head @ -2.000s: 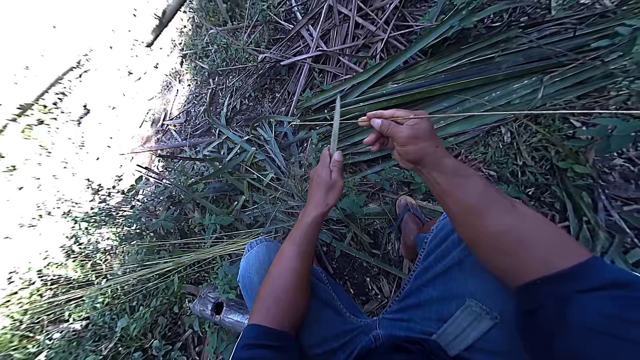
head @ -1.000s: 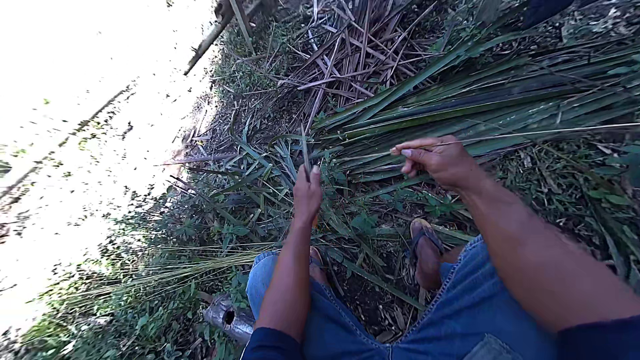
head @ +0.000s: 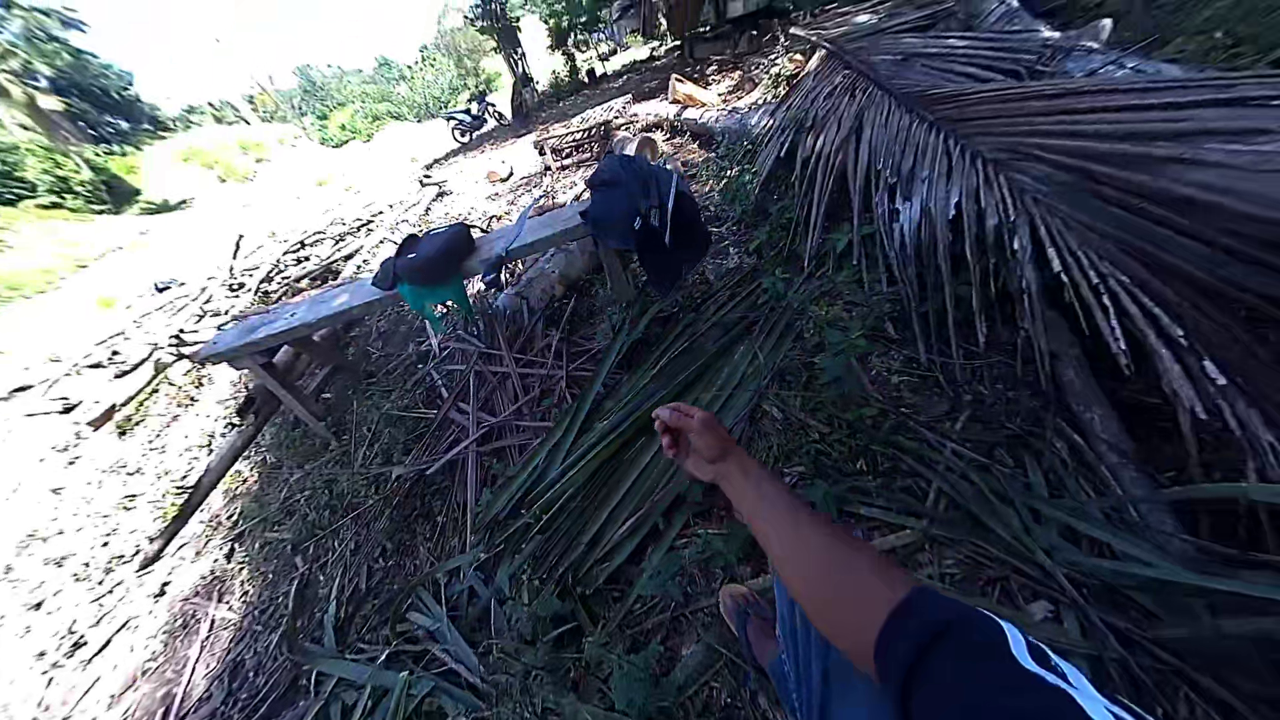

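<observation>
My right hand (head: 692,440) is stretched out over a pile of long green palm leaflets (head: 640,440). Its fingers are curled together; whether something thin is between them cannot be told. My left hand is outside the frame. Left of the green leaflets lies a heap of dry brown leaf strips (head: 490,390). Cut green leaf pieces (head: 440,640) are scattered on the ground at the lower left. One sandalled foot (head: 750,625) shows beside my jeans (head: 825,650).
A wooden bench (head: 320,308) bears a dark cap-like item (head: 435,255), a green cloth (head: 437,297) and a dark garment or bag (head: 645,215). A large dry palm frond (head: 1000,170) hangs at the right. A motorcycle (head: 473,118) stands far back.
The view has swung up toward the bench and dry frond. My left hand, which held a blade-like object, has left the view. The thin strip in my right hand no longer shows.
</observation>
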